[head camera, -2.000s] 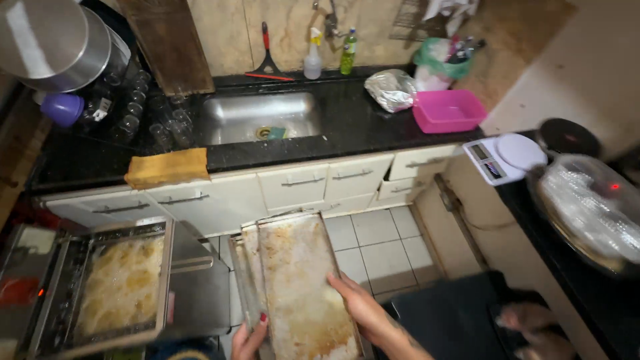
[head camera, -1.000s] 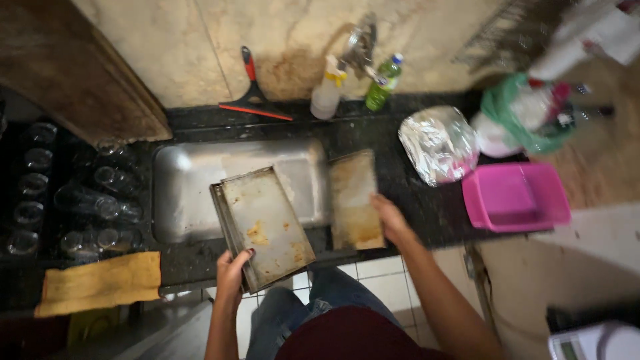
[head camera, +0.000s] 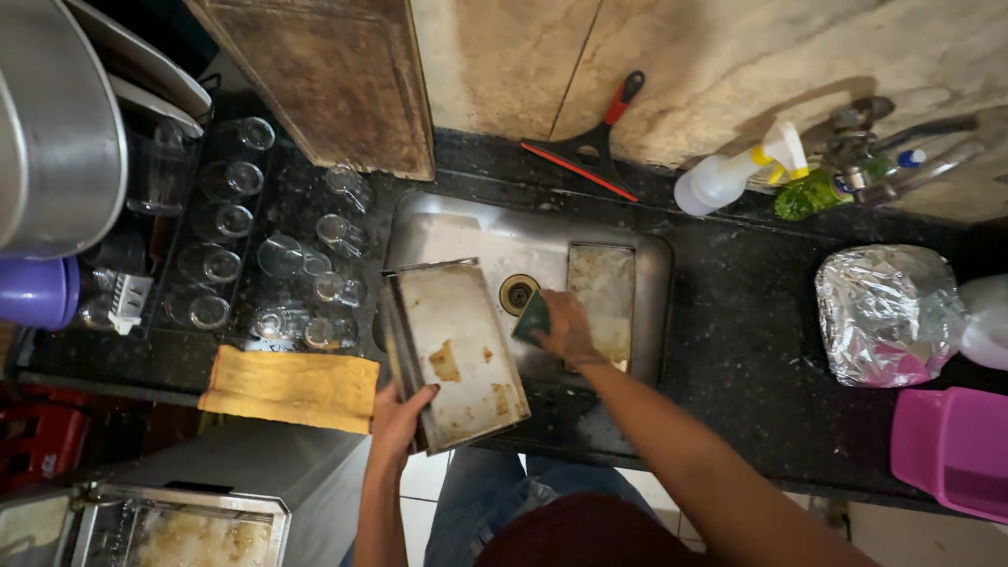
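My left hand grips the lower left edge of a stack of stained metal trays, tilted over the left part of the steel sink and its front rim. My right hand is closed on a green scouring sponge just beside the drain. Another stained metal tray lies in the right side of the sink, partly behind my right wrist. The bottoms of the trays in the stack are hidden.
Glasses and a yellow cloth are left of the sink. Behind it are a squeegee, a spray bottle and a faucet. A foil-covered container and pink tub stand right. A fryer bubbles lower left.
The single tray, held by my right hand over the counter right of the sink, now lies in the sink. My right hand has let it go and taken hold of the green sponge.
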